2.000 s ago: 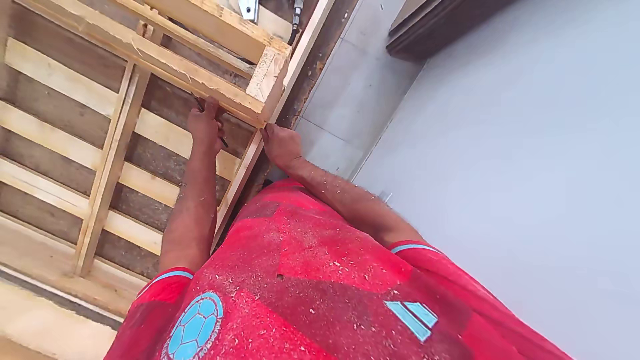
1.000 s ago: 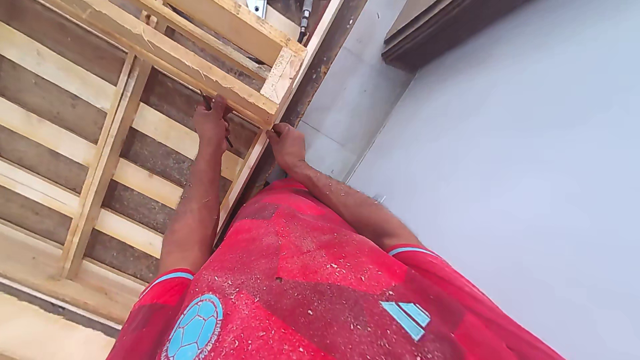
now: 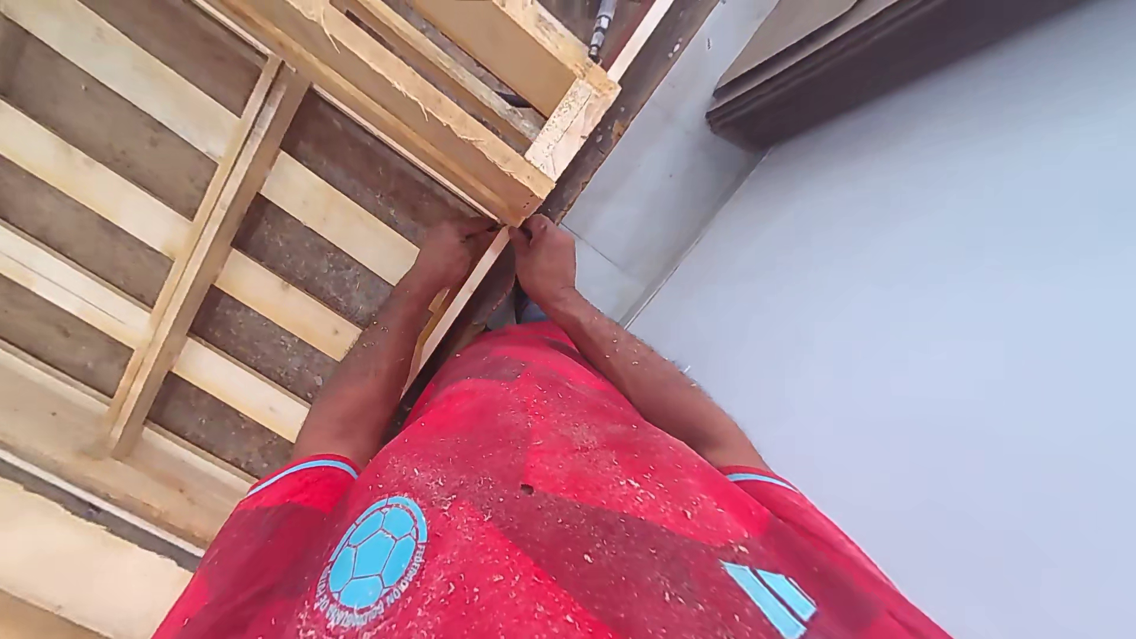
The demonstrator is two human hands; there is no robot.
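Both bare hands meet at the near corner of a raised wooden beam (image 3: 417,111), part of a pale timber frame. On the slatted side, my left hand (image 3: 451,253) has its fingertips under the beam's end, with a small dark thing by them that I cannot make out. My right hand (image 3: 546,259) is just across a thin upright board edge (image 3: 466,297), its curled fingers touching the corner. Whether it holds anything is hidden. A short end block (image 3: 572,129) joins the beam to a second beam (image 3: 510,44).
Wooden slats (image 3: 306,306) and a cross rail (image 3: 209,257) fill the left side. A metal tool part (image 3: 602,31) lies at the top. Dark brown stacked panels (image 3: 799,71) stand at upper right beside a pale wall (image 3: 887,311). Sawdust covers the red shirt (image 3: 568,497).
My left hand has moved right, from partway along the beam to its corner, close to my right hand. The right hand has stayed at the corner.
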